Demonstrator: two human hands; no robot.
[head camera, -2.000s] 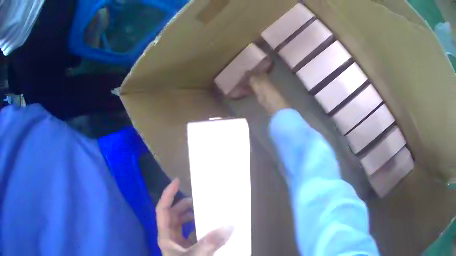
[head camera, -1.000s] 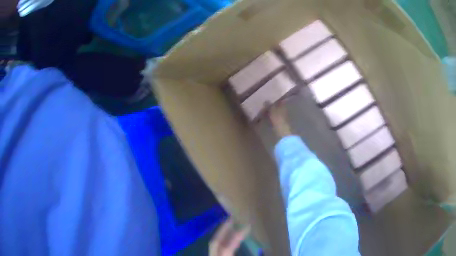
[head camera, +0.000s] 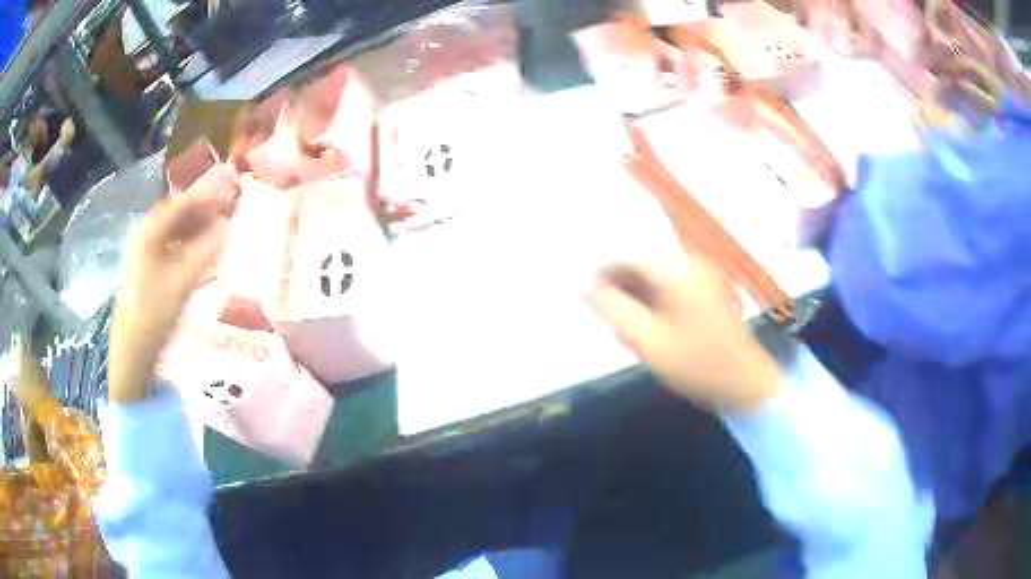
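Several pale pink housings with round black cut-outs stand in a cluster at the left of the bench, among them a tall one (head camera: 305, 255) and a tilted one (head camera: 266, 396) at the bench's front edge. My left hand (head camera: 170, 255) is blurred at the cluster's left side, fingers bent near a housing; whether it grips one cannot be told. My right hand (head camera: 690, 328) is over the white sheet (head camera: 497, 294), fingers loosely curled, with nothing seen in it. Brown straps (head camera: 712, 232) lie as long strips just beyond and right of it.
More pink housings (head camera: 769, 45) and straps lie at the back right. A person in blue (head camera: 938, 249) is close on the right. Clear crinkled plastic (head camera: 452, 40) is at the back. An orange-brown shiny heap (head camera: 51, 498) is at the lower left. The dark bench edge (head camera: 475, 435) runs in front.
The view has turned from the carton to the bench. My right hand has left the pink piece in the carton and is over the sheet. My left hand has moved to the housings.
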